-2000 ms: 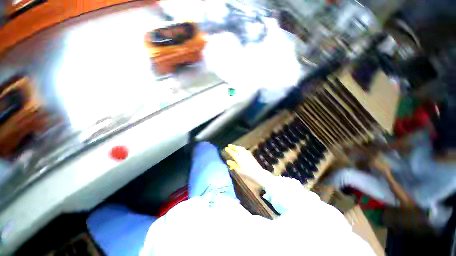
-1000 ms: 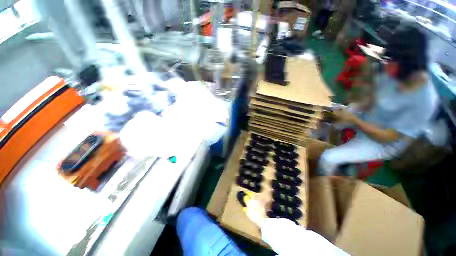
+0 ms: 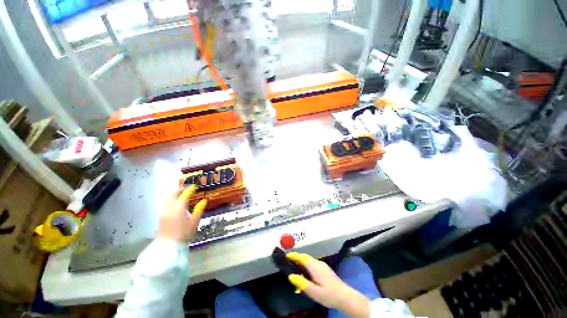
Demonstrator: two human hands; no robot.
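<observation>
My right hand [image 3: 323, 281], with yellow finger cots, holds a black plastic housing [image 3: 288, 263] over my lap, just below the red button [image 3: 286, 241]. My left hand [image 3: 180, 214], also with yellow fingertips, is at the front left of the left orange fixture [image 3: 225, 197]. Its fingers are apart, with the fingertips at the near edge of the black housing [image 3: 214, 177] lying in that fixture; I cannot tell if they grip it. The right orange fixture [image 3: 352, 164] holds another black housing [image 3: 352, 146].
An orange guard beam [image 3: 180, 126] lies behind the fixtures, under the grey machine head [image 3: 248, 68]. Bagged parts [image 3: 429, 133] lie at right. A green button [image 3: 410, 205] is on the front edge. Yellow tape [image 3: 59, 231] is at left. Housings in rows [image 3: 482, 289] are lower right.
The view has swung left from the cardboard layers to the machine. My right hand has left the cardboard rows with a black housing in it. My left hand now shows at the left fixture.
</observation>
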